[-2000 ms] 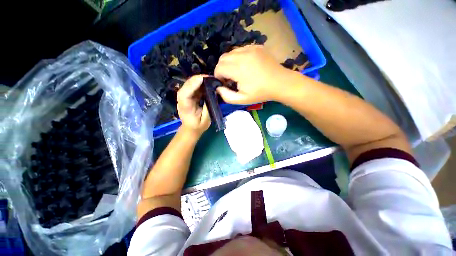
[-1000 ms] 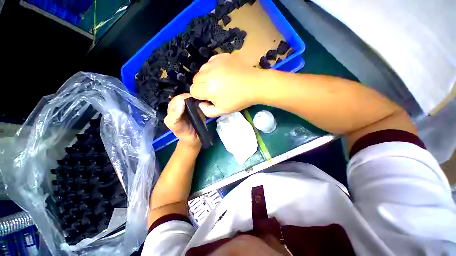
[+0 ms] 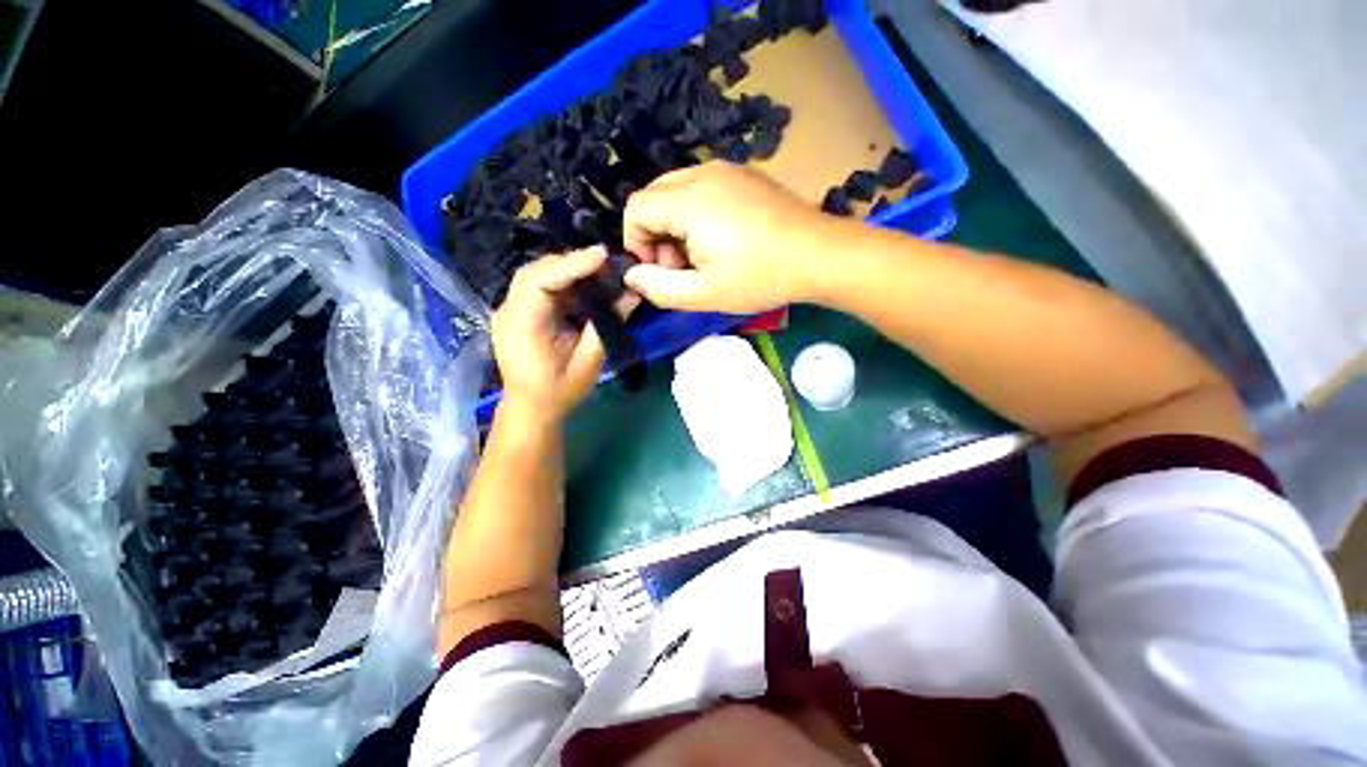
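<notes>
My left hand (image 3: 543, 333) holds a long black housing (image 3: 616, 342), which slants down toward the bench's front edge. My right hand (image 3: 717, 240) is at the upper end of the housing, thumb and fingers close together there; whether a small piece is between them is hidden. Both hands are over the near side of the blue tray (image 3: 942, 168). Many small black pieces (image 3: 660, 113) lie heaped in the tray on a tan cardboard layer (image 3: 817, 113).
A white pad (image 3: 732, 412), a yellow-green strip (image 3: 795, 420) and a round white bottle (image 3: 823, 376) are on the green mat (image 3: 645, 487). A clear plastic bag (image 3: 113, 435) with rows of black parts (image 3: 255, 502) is at left. A white sheet (image 3: 1199, 135) is at right.
The housing has been turned in my left hand and less of its length shows. My right fingers stay at its upper end. The camera view has shifted slightly.
</notes>
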